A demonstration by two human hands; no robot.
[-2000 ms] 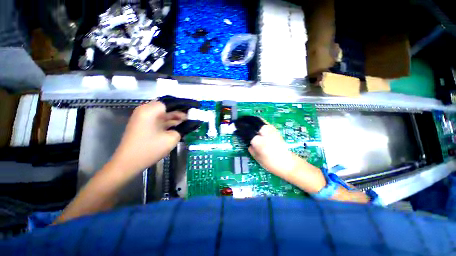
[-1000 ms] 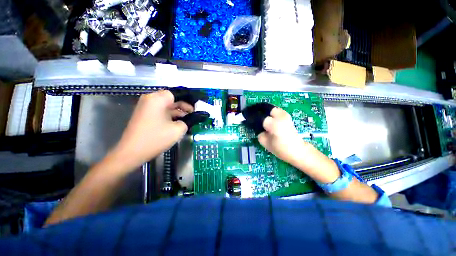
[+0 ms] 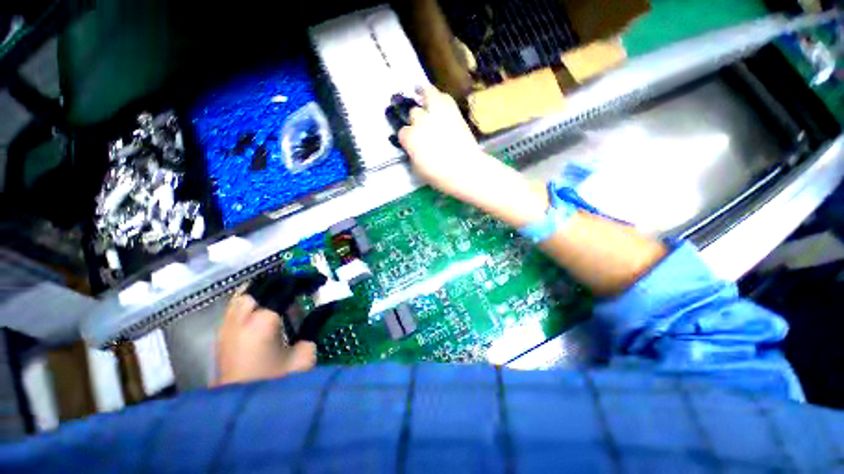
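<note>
The green circuit board (image 3: 435, 250) lies below the shelf and looks tilted in view. My left hand (image 3: 264, 329), with black finger cots, is over the board's left corner, its fingertips at a white block component (image 3: 333, 289); a firm grip cannot be made out. Another white block (image 3: 353, 270) stands beside a dark part with a copper coil (image 3: 344, 245). My right hand (image 3: 433, 139), with black finger cots and a light blue wrist strap, is over the pale tray of white parts (image 3: 363, 69). Its fingertips are bunched; whether they hold a part is hidden.
Loose silver metal parts (image 3: 148, 190) and a bin of blue parts (image 3: 259, 148) with a clear ring (image 3: 305, 139) are on the shelf. An open brown carton (image 3: 518, 100) stands right of the white parts. A conveyor rail (image 3: 731, 199) runs right.
The view has turned, so shelf and board slant. My right hand has left the board and moved up to the white parts. My left hand stays at the board's corner.
</note>
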